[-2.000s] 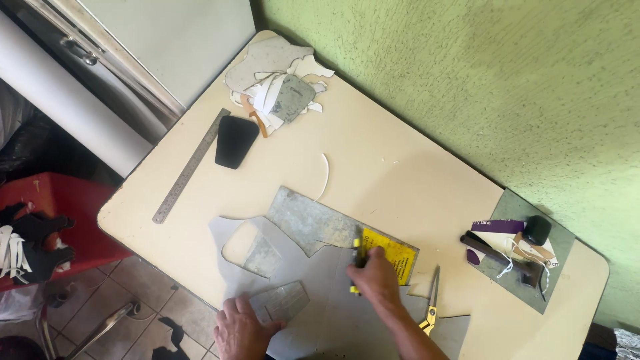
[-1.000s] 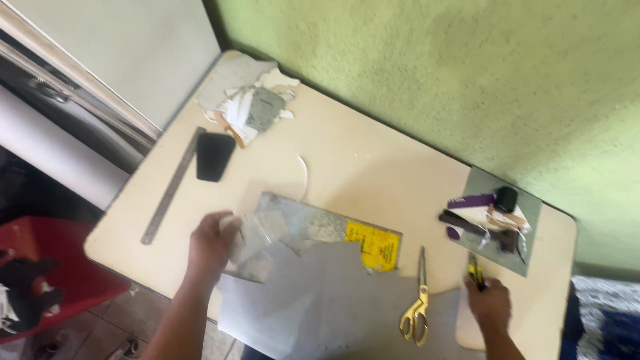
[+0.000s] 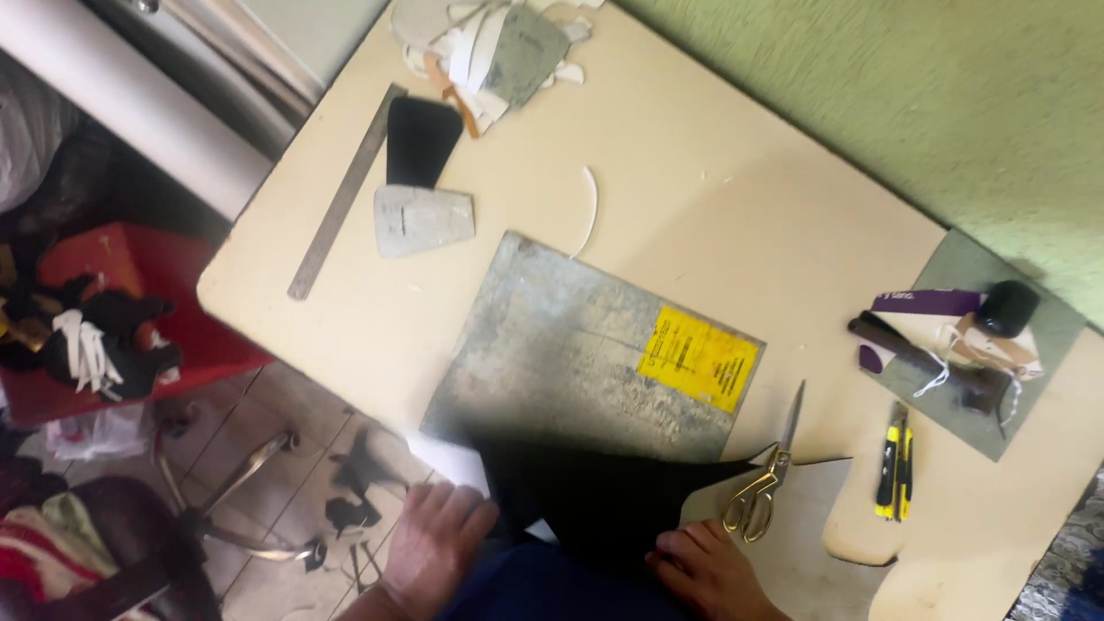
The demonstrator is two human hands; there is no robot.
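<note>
A black sheet of material (image 3: pixel 595 492) lies over the near table edge, on the lower part of a worn grey board (image 3: pixel 552 345) with a yellow label. My left hand (image 3: pixel 440 526) is at its left side, blurred, its fingers curled; its grip is unclear. At its right side my right hand (image 3: pixel 703 561) has curled fingers, with something dark at the fingertips. Gold-handled scissors (image 3: pixel 763 492) lie just above the right hand. Farther right are yellow and black utility knives (image 3: pixel 894 470). A light grey template (image 3: pixel 424 221) touches a black piece (image 3: pixel 421 142), beside a metal ruler (image 3: pixel 345 194).
Scraps (image 3: pixel 517 60) are piled at the back. A grey sheet (image 3: pixel 992 431) at the right carries a black-headed hammer-like tool and a dark round container (image 3: pixel 1007 308). A red bin (image 3: pixel 198 319) with black scraps stands left of the table. The green wall (image 3: pixel 906 112) runs behind.
The light grey template, under my left hand two seconds ago, now lies by the black piece. The knife has left my right hand and lies on the table. Black material now shows at the near edge.
</note>
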